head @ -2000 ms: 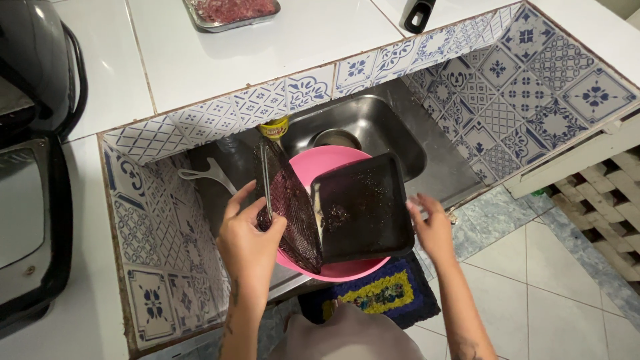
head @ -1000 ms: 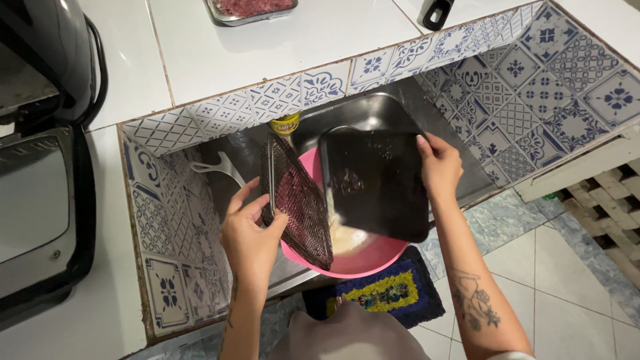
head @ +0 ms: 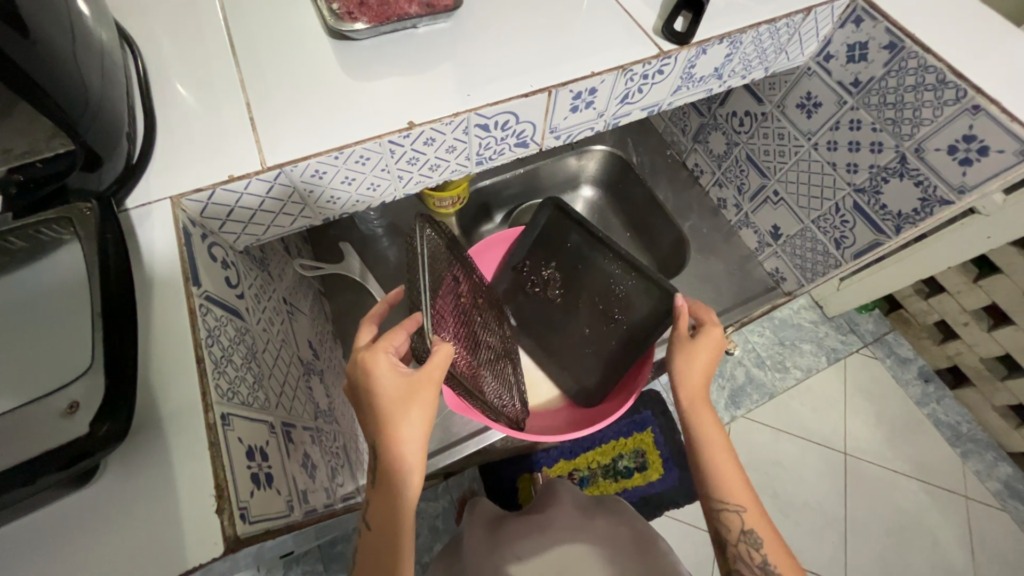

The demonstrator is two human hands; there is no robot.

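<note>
Over a pink plastic basin (head: 552,424) holding whitish liquid, my right hand (head: 694,344) grips one corner of a dark square tray (head: 592,296), which is tilted with wet spots on its face. My left hand (head: 400,360) pinches the rim of a dark mesh basket (head: 472,328), held on edge at the basin's left side. The basket's lower edge lies inside or against the basin; which one I cannot tell. The basin stands partly over the stainless steel sink bowl (head: 640,200).
A yellow tub (head: 446,196) stands behind the basket, and a light-coloured handle (head: 340,268) lies left of it. Patterned tile walls (head: 512,132) surround the sink. A metal tray of reddish meat (head: 388,16) and a black appliance (head: 64,336) are on the counter.
The dark tray has turned and now hangs with one corner downward over the basin. My right hand, open beside it two seconds ago, took hold of it and has since moved lower.
</note>
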